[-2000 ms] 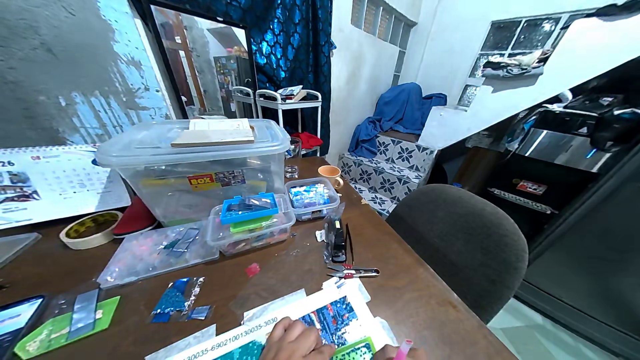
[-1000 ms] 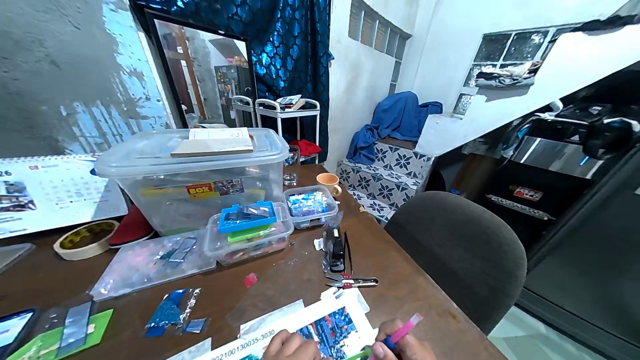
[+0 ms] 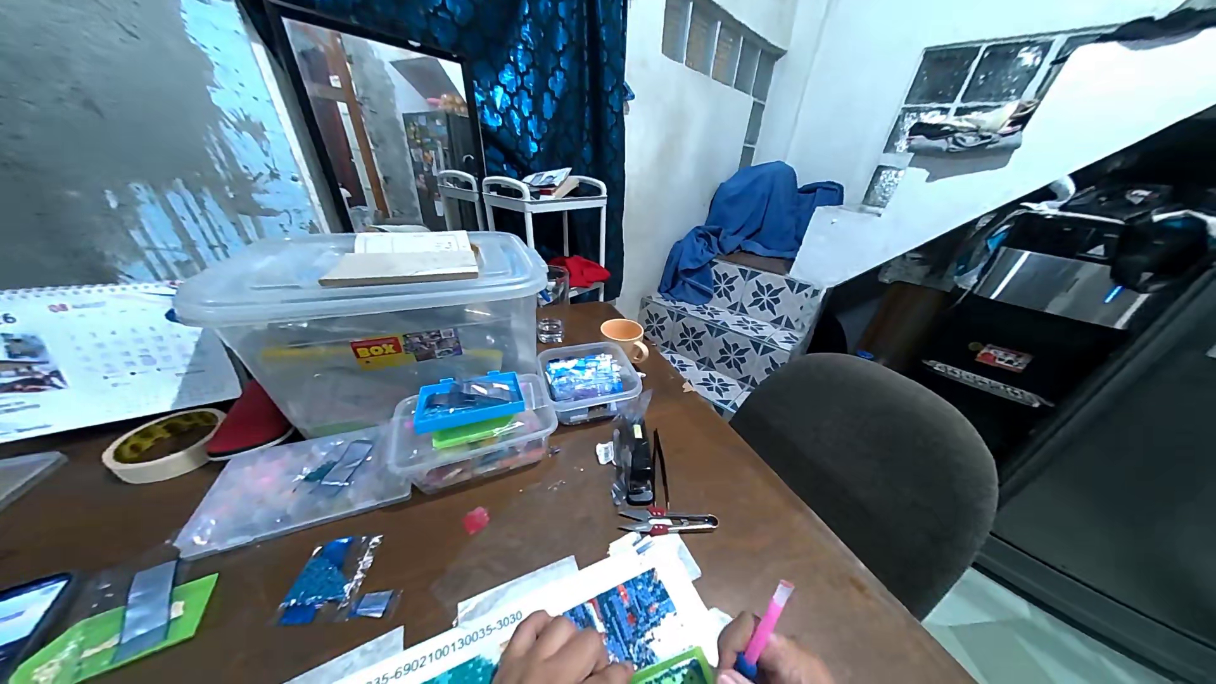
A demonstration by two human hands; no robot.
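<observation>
A diamond painting canvas (image 3: 579,617), with a blue and teal pattern and printed digits on its border, lies at the table's front edge. My left hand (image 3: 560,654) rests on it with bent fingers; its fingertips are near the left side of a small green tray (image 3: 676,669) holding dark bits. Whether it grips the tray cannot be seen. Right of the tray, my right hand (image 3: 774,657) holds a pink pen-like tool (image 3: 768,622) with a blue lower part, tilted, its tip hidden. Blue beads in a clear bag (image 3: 323,578) lie to the left.
Metal thread snips (image 3: 670,523) and black tweezers (image 3: 660,465) lie beyond the canvas. Farther back are clear plastic containers (image 3: 475,446), a large lidded bin (image 3: 380,351) and an orange cup (image 3: 624,334). A phone (image 3: 28,613) is at left, a grey chair (image 3: 869,475) at right.
My right hand and the pink tool have come up farther into view since the first frame. The green tray, mostly out of sight one second ago, shows again between my hands.
</observation>
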